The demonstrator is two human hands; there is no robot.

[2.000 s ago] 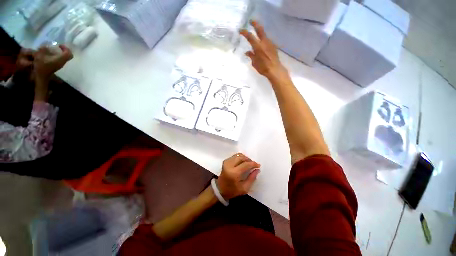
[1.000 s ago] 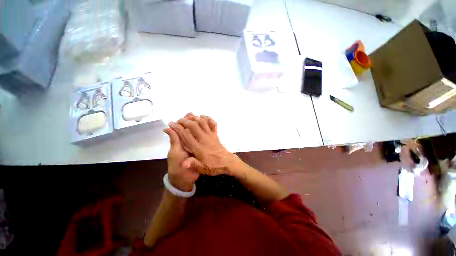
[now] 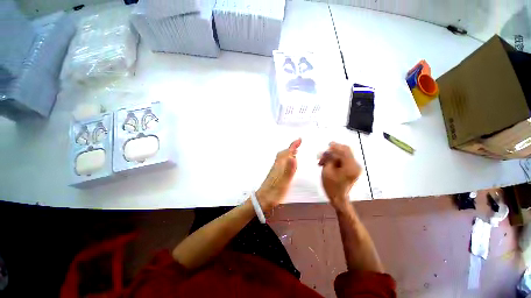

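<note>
My left hand (image 3: 280, 177), with a white band at the wrist, is over the front of the table, fingers extended and palm turned right; nothing shows in it. My right hand (image 3: 339, 170) is just right of it, apart, blurred, with curled fingers; whether it holds anything cannot be told. Two filled trays stand side by side at the left, the left one (image 3: 74, 152) and the right one (image 3: 119, 138), each with a white case below an earbud pair. A stack of empty trays (image 3: 300, 99) stands beyond my hands.
Tray stacks (image 3: 247, 29) and clear plastic packing (image 3: 102, 46) lie at the back. A black phone (image 3: 361, 109), a yellow-green knife (image 3: 399, 143), an orange tape roll (image 3: 428, 85) and an open brown carton (image 3: 480, 93) are at the right. The table's front edge is close.
The view has swung right since the first frame. My hands, pressed together one second ago, are now apart and further right. The two filled trays still stand side by side.
</note>
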